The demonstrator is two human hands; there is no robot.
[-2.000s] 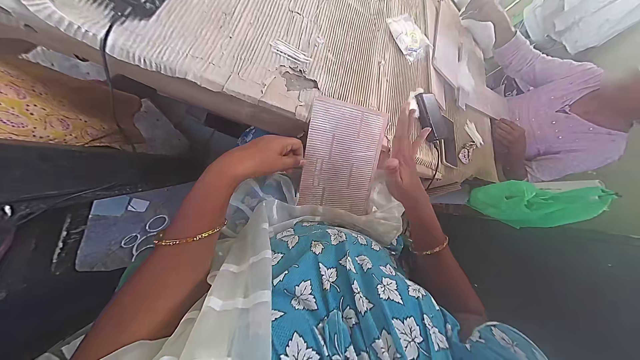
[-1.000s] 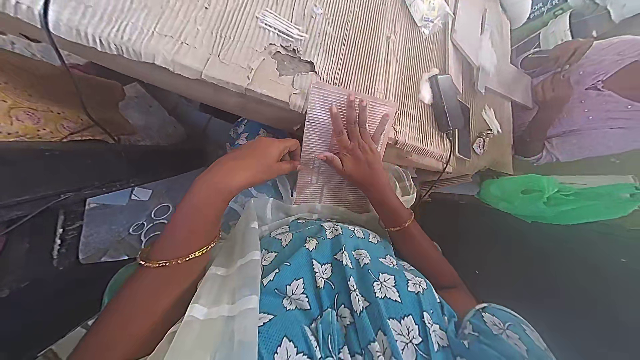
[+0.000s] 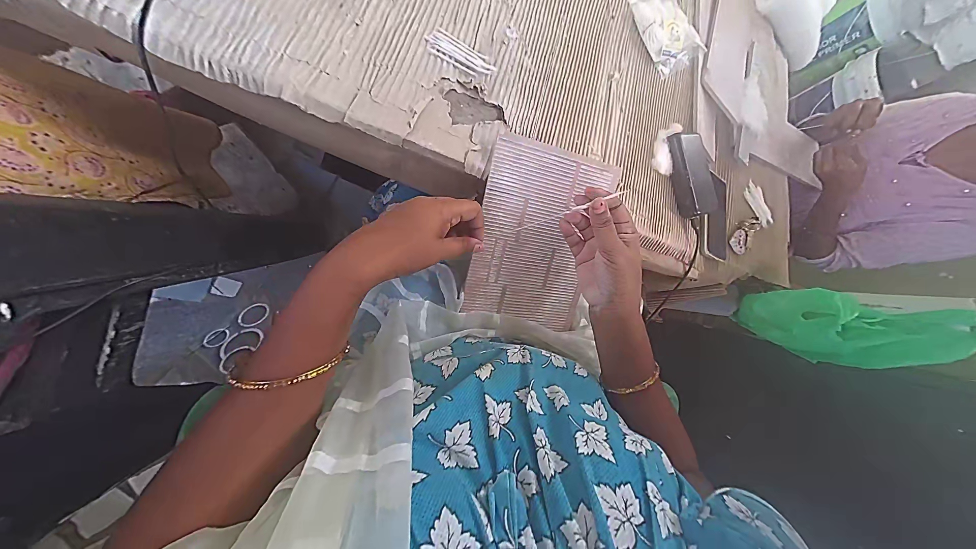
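Observation:
A ribbed, see-through board leans from my lap against the table edge. My right hand is above its right side, palm up, with a thin white stick pinched between thumb and fingers. Just left of the board is my left hand, its fingers curled with the thumb near the index finger; whether something small is between them cannot be told. Several white sticks lie in a small bundle on the ribbed tabletop.
A black adapter with a cable lies on the table at the right, near cotton and a plastic packet. A green plastic bag is at the right. Another person's hands are beyond the boards. White rings lie at the left.
My right hand was spread flat on the board; it has lifted, turned palm up, and now holds a thin white stick. My left hand stays beside the board.

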